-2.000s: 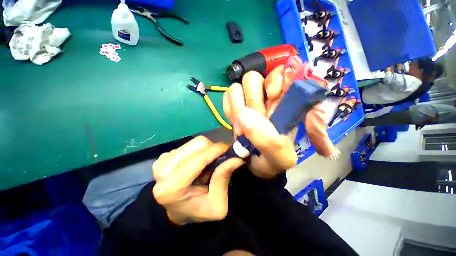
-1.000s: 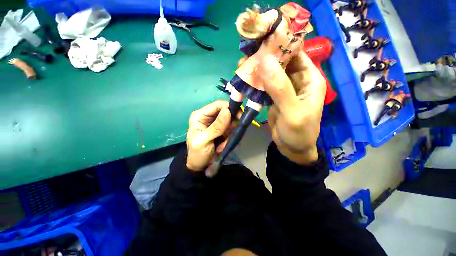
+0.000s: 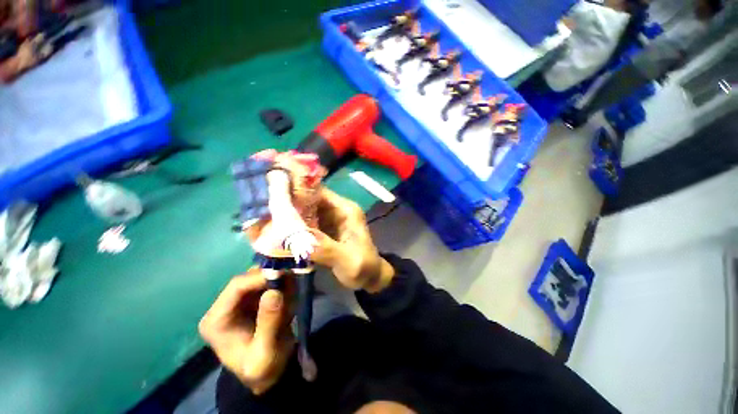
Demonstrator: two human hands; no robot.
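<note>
The figure [image 3: 279, 214] is held upright over the bench's near edge, between my two hands. It has pink-red hair, a pale outstretched arm, a dark skirt and two black legs. A navy boxy block [image 3: 252, 191] is at its upper left side. My right hand [image 3: 349, 242] grips the body from the right. My left hand [image 3: 252, 327] holds one black leg below the skirt. The other black leg [image 3: 305, 311] hangs free, foot down. The fingertips on the held leg partly hide it.
A red heat gun [image 3: 350, 133], a pale flat stick [image 3: 372, 186] and a small black block [image 3: 277, 121] lie beyond. A blue tray [image 3: 441, 133] holds rows of figures. Another blue tray [image 3: 150, 121], a blurred glue bottle [image 3: 112, 200] and crumpled wipes [image 3: 31, 263] are left. A person sits beyond.
The view has swung right, bringing the heat gun and both trays further in. The figure has gone from tilted to upright and turned, showing its navy block. Both hands still hold it.
</note>
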